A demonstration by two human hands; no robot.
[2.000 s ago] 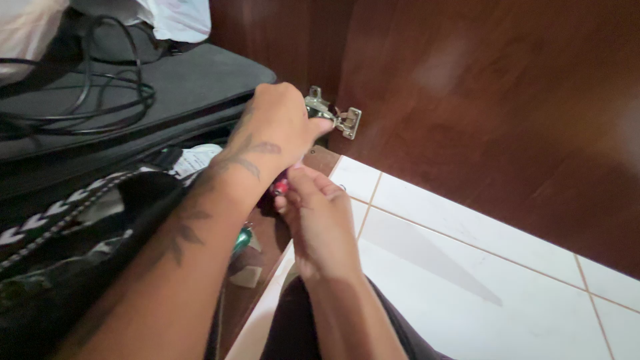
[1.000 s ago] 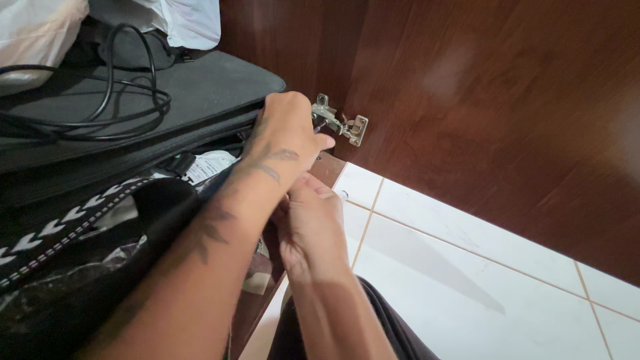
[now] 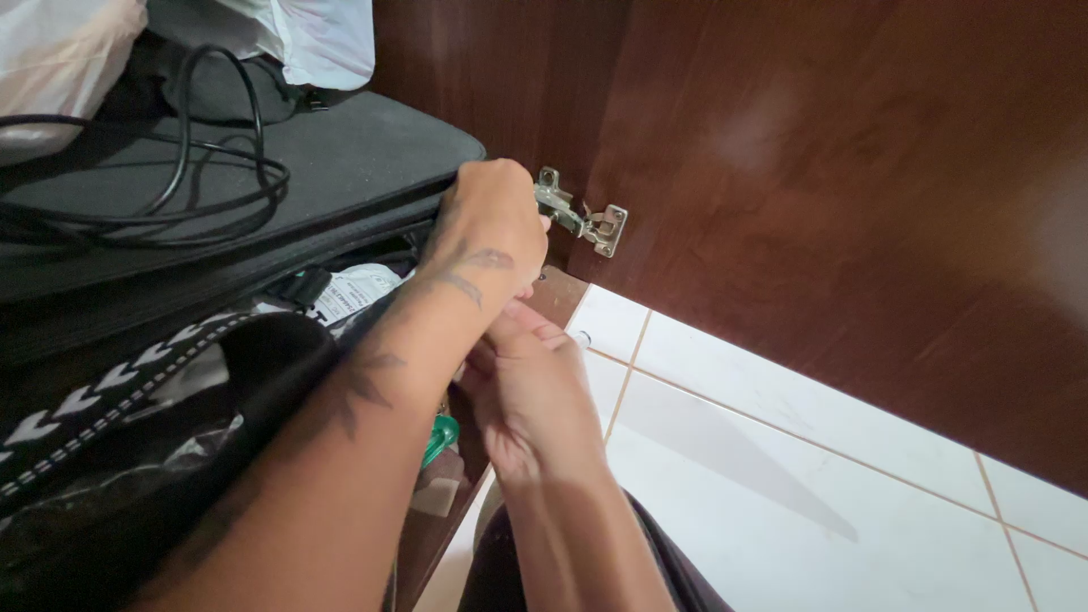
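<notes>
My left hand (image 3: 497, 221) is curled beside the metal cabinet hinge (image 3: 578, 212), its back toward the camera and its fingers mostly hidden. Just below it, my right hand (image 3: 535, 365) has its thumb and fingers drawn together near the cabinet's wooden bottom edge (image 3: 565, 293); what lies between them is hidden by the left wrist. A small shiny ring-like thing (image 3: 582, 339) shows at the right fingers. Below the hands, a green plastic thing (image 3: 439, 438) lies on the cabinet bottom, partly behind the left forearm.
A dark fabric case (image 3: 365, 144) with a looped black cable (image 3: 183, 161) on it fills the upper left, with plastic bags (image 3: 327, 42) behind. A patterned strap (image 3: 110, 391) lies lower left. The brown wooden door (image 3: 807, 187) stands over white floor tiles (image 3: 748, 459).
A reddish-pink thing seen at the right fingertips two seconds ago is now hidden. The hands have come closer together, overlapping at the left wrist.
</notes>
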